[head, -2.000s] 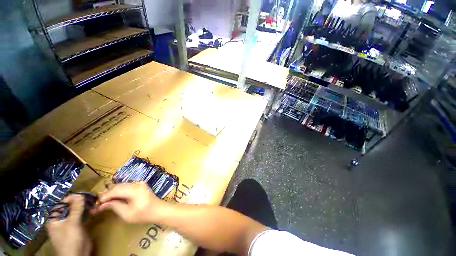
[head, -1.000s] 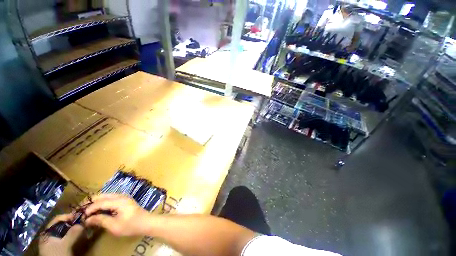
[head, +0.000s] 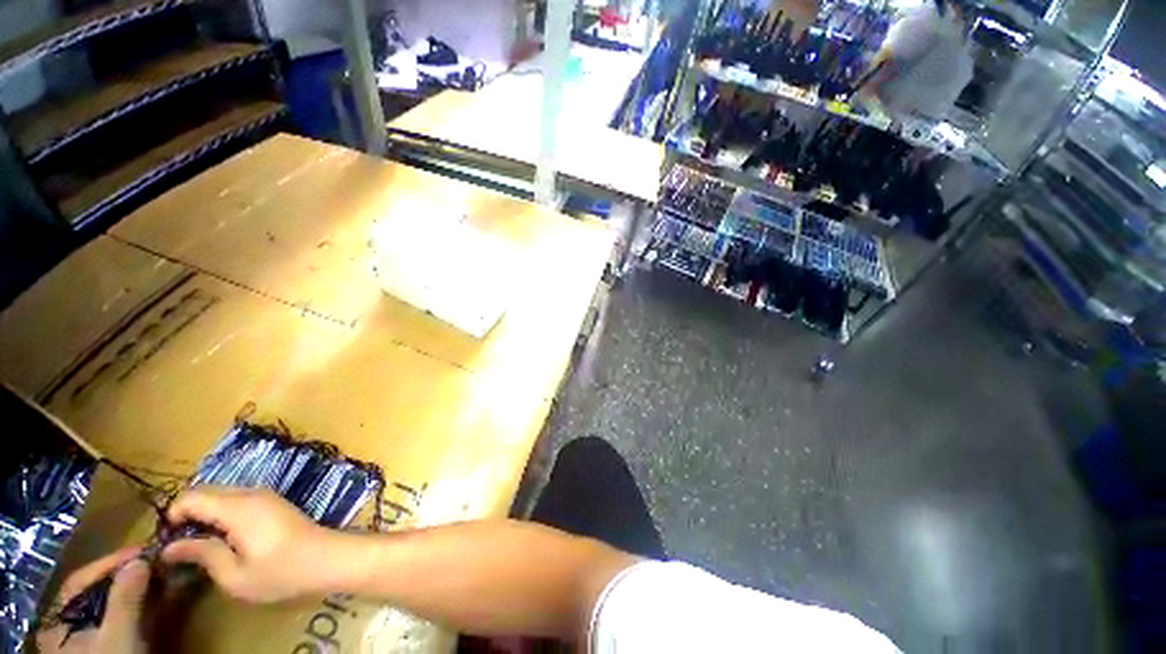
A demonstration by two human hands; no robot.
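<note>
My left hand (head: 109, 600), at the lower left and partly cut off by the frame edge, holds dark wired parts (head: 85, 606) with thin black leads. My right hand (head: 243, 543) is beside it, its fingertips closed on dark wires or a part (head: 186, 534); the exact grip is blurred. Just beyond my right hand a row of parts (head: 288, 473) lies side by side on the cardboard, pale edges up, black wires fringing it. The open carton (head: 109, 479) at the left edge holds jumbled shiny dark parts (head: 38, 517).
The cardboard bench cover (head: 243, 307) carries a white box (head: 441, 288) toward its right side. Wire shelving (head: 154, 134) stands at the back left. A bright table (head: 524, 141) is behind. A rack of dark goods (head: 793, 166) stands at the right, with a person (head: 923, 64) behind it.
The view has shifted, so bench and row sit further left and less of the carton shows. Both hands stay together over the wired parts beside the row. The person behind the rack has moved.
</note>
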